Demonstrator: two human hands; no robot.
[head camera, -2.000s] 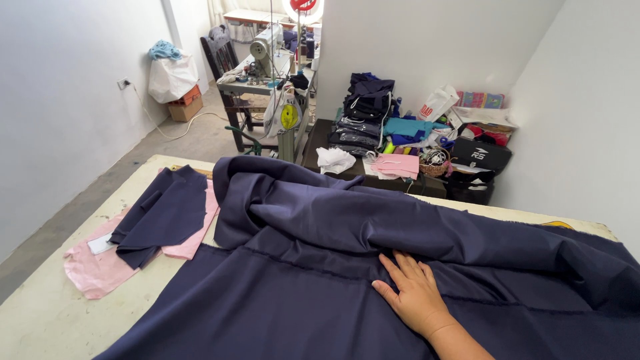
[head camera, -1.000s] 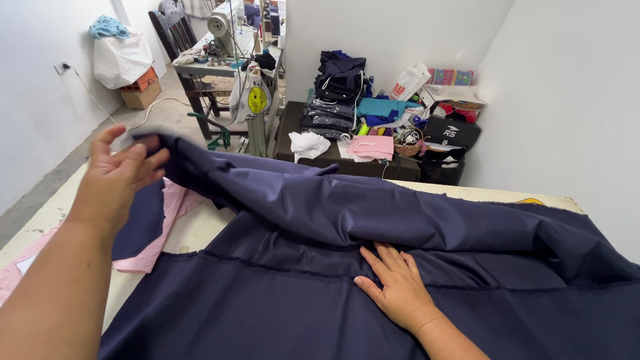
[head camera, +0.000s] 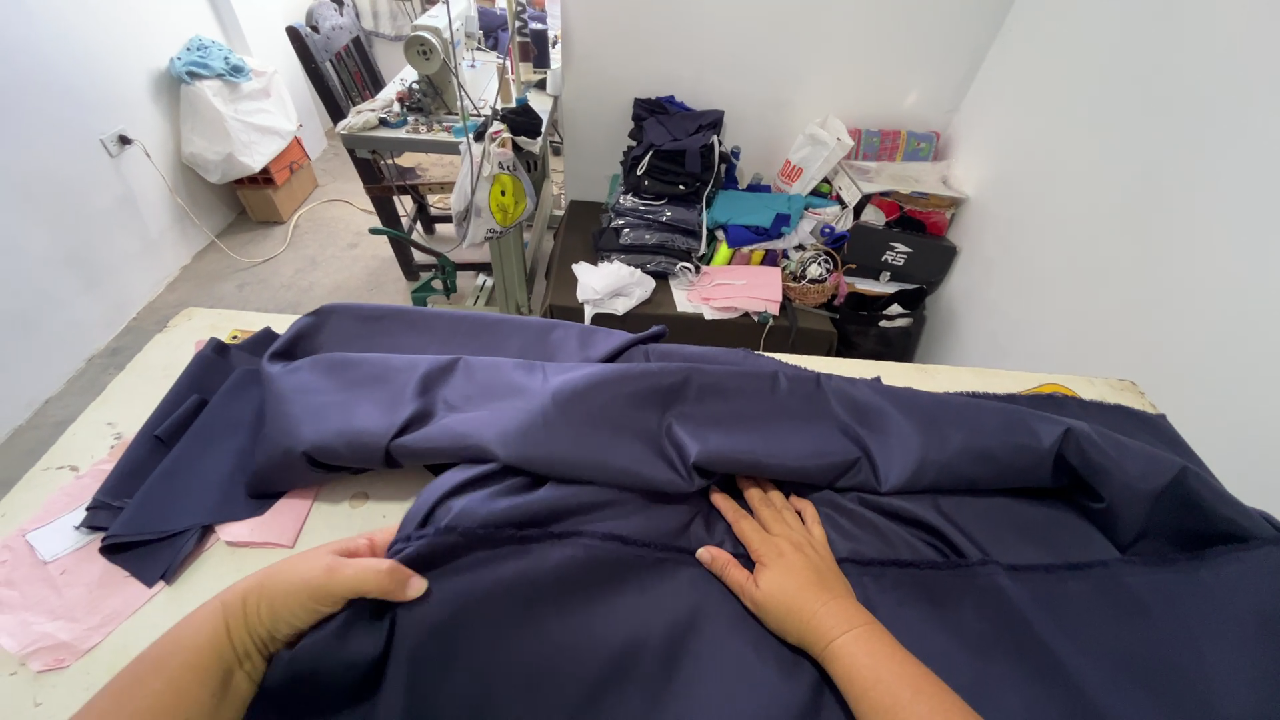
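A large navy blue fabric lies across the work table, its far part bunched into a thick fold and a frayed seam or edge running across it. My left hand grips the fabric's left edge, thumb on top and fingers hidden beneath. My right hand rests palm down on the cloth at the seam, fingers somewhat spread, fingertips just under the fold. Smaller navy fabric pieces lie at the left, over pink fabric or paper pieces with a small white piece.
Beyond the table, a dark low table holds stacked dark garments, pink cloth, white cloth and a wicker basket. A sewing machine stands farther back. White walls rise at both sides.
My left hand, out of view two seconds ago, was raised at the fabric's far left end one second ago; it is now lower and nearer, on the left edge. My right hand stays on the cloth.
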